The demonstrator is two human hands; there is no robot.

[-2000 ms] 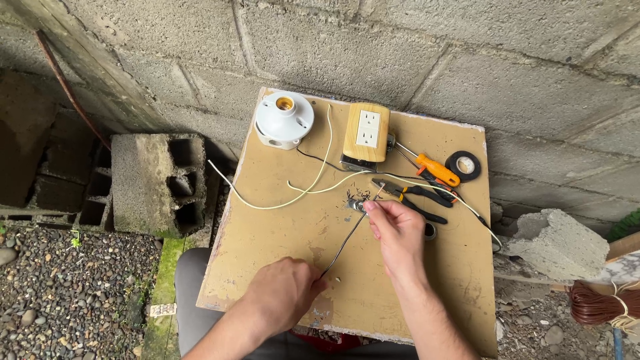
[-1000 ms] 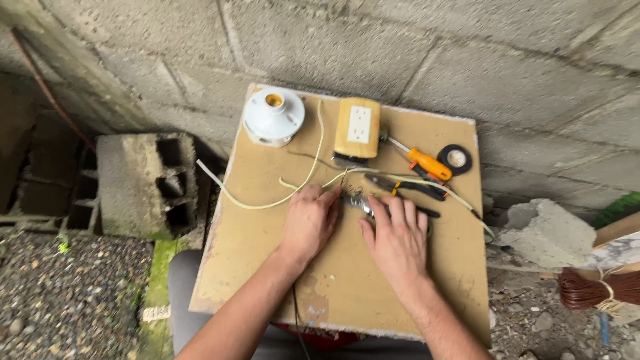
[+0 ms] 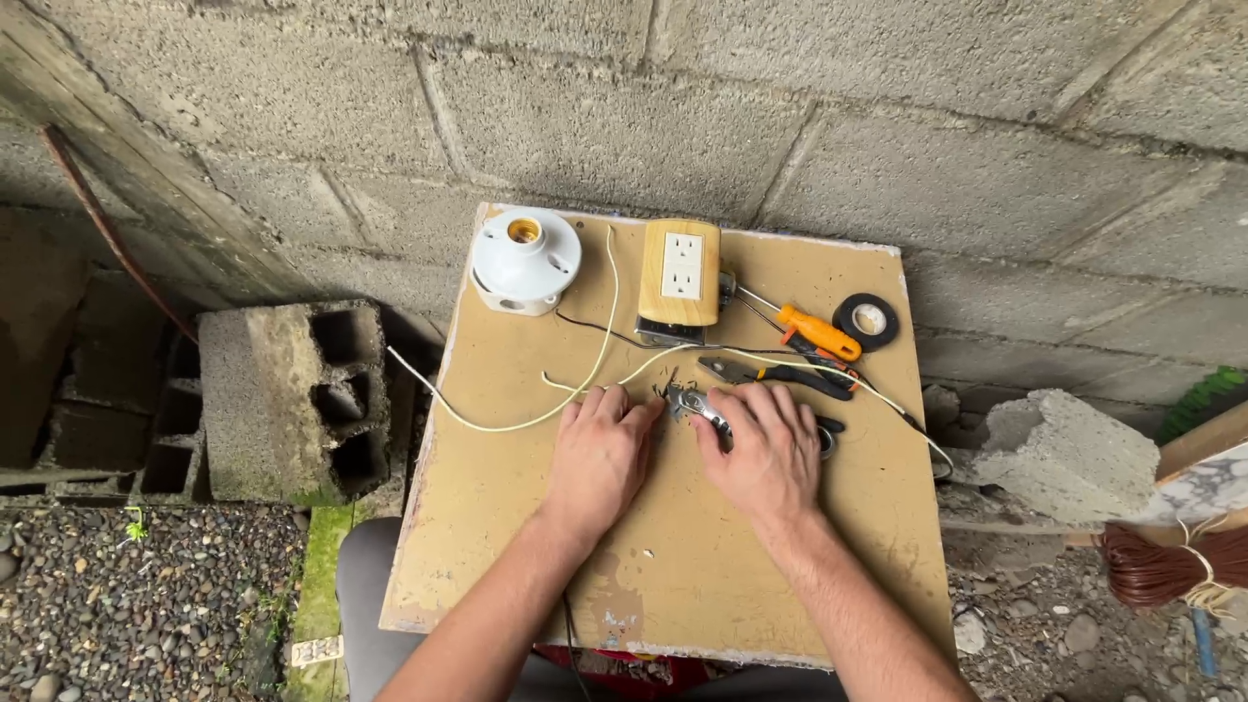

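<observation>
My right hand point(image 3: 765, 448) is closed around a metal hand tool point(image 3: 704, 408), perhaps a wire stripper, whose head points left. My left hand point(image 3: 600, 453) lies just left of the tool's head, fingers curled; a dark wire point(image 3: 570, 634) emerges below that forearm and hangs over the board's near edge. Small dark scraps point(image 3: 673, 380) lie around the tool's head. A white wire point(image 3: 487, 427) curves behind my left hand. Beyond stand a white lamp holder point(image 3: 526, 258) and an outlet box with a wood-look cover point(image 3: 680, 273). Combination pliers point(image 3: 780, 375) lie behind my right hand.
On the wooden board point(image 3: 780, 595), an orange-handled screwdriver point(image 3: 819, 331) and black tape roll point(image 3: 866, 322) lie at the right. A concrete block wall point(image 3: 624, 127) rises behind. Loose hollow blocks point(image 3: 283, 400) stand left; a concrete chunk point(image 3: 1068, 453) and brown wire coil point(image 3: 1160, 561) are right.
My left hand has moved up the board from near its front edge to beside the tool's head. My right hand, earlier pinching the dark wire, has come down over the metal tool.
</observation>
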